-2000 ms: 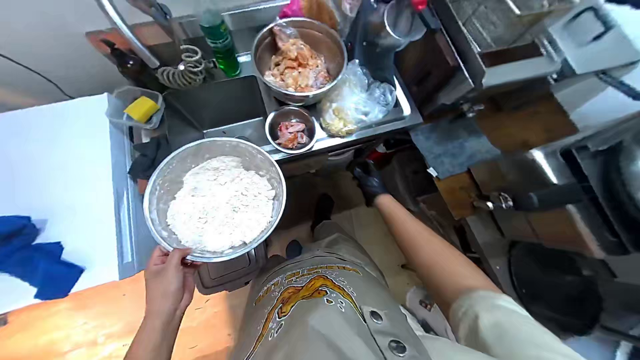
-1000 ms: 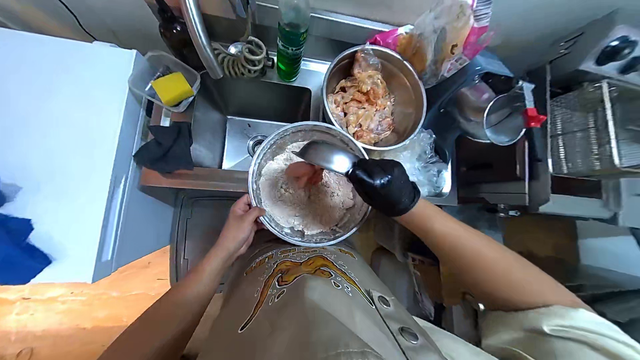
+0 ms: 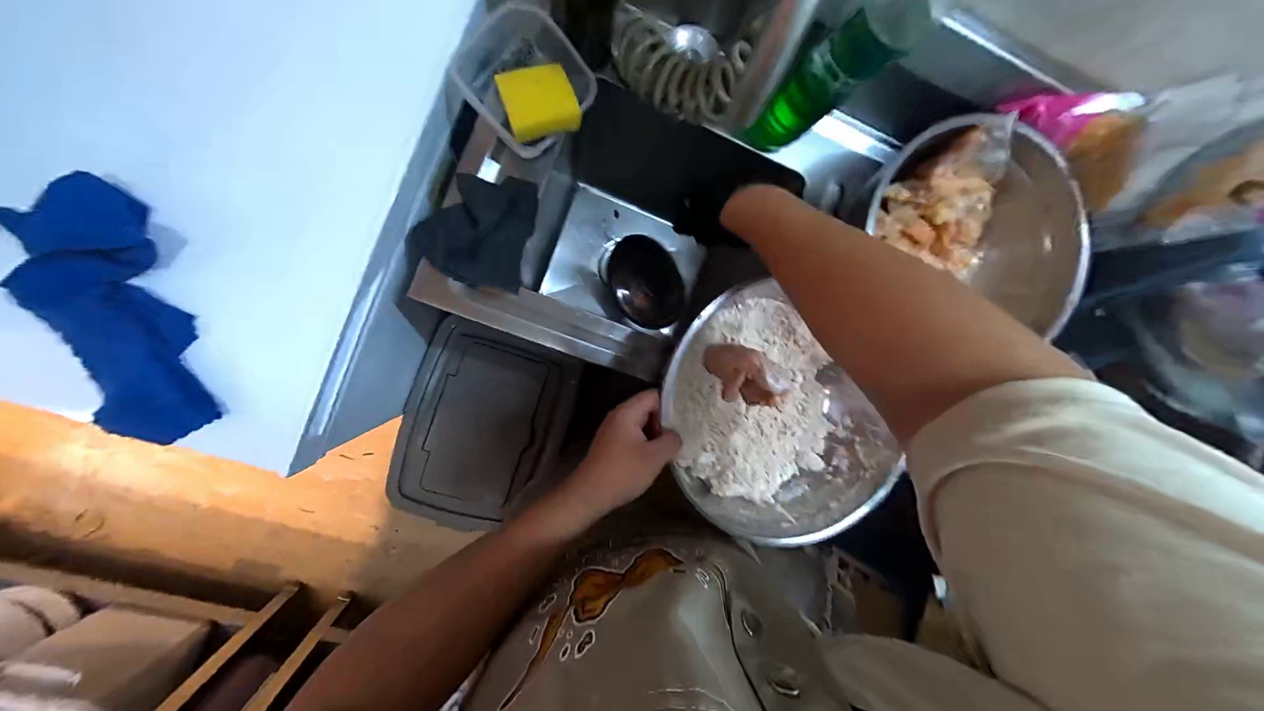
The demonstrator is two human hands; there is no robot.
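My left hand (image 3: 632,449) grips the near left rim of a metal bowl of flour (image 3: 750,434). Pieces of raw meat (image 3: 746,373) lie on the flour. My right hand, in a black glove (image 3: 706,209), reaches over the sink, dark against the basin's shaded far part; its fingers cannot be made out. A small dark-looking round bowl (image 3: 644,281) sits in the metal sink (image 3: 583,252) below that hand. To the right stands a larger metal bowl (image 3: 1052,227) with raw chicken pieces (image 3: 938,217) and a clear plastic bag piece at its edge.
A yellow sponge (image 3: 538,102) sits in a clear plastic tub (image 3: 472,74) beside a coiled hose (image 3: 671,74) and a green bottle (image 3: 829,74). A dark cloth (image 3: 479,232) hangs by the sink. A blue cloth (image 3: 104,306) lies on the white surface. A grey lidded bin (image 3: 484,420) stands below.
My right hand has moved from over the flour bowl to the sink. The small metal bowl it held tilted over the flour is no longer there. Meat now lies on the flour. The view has turned.
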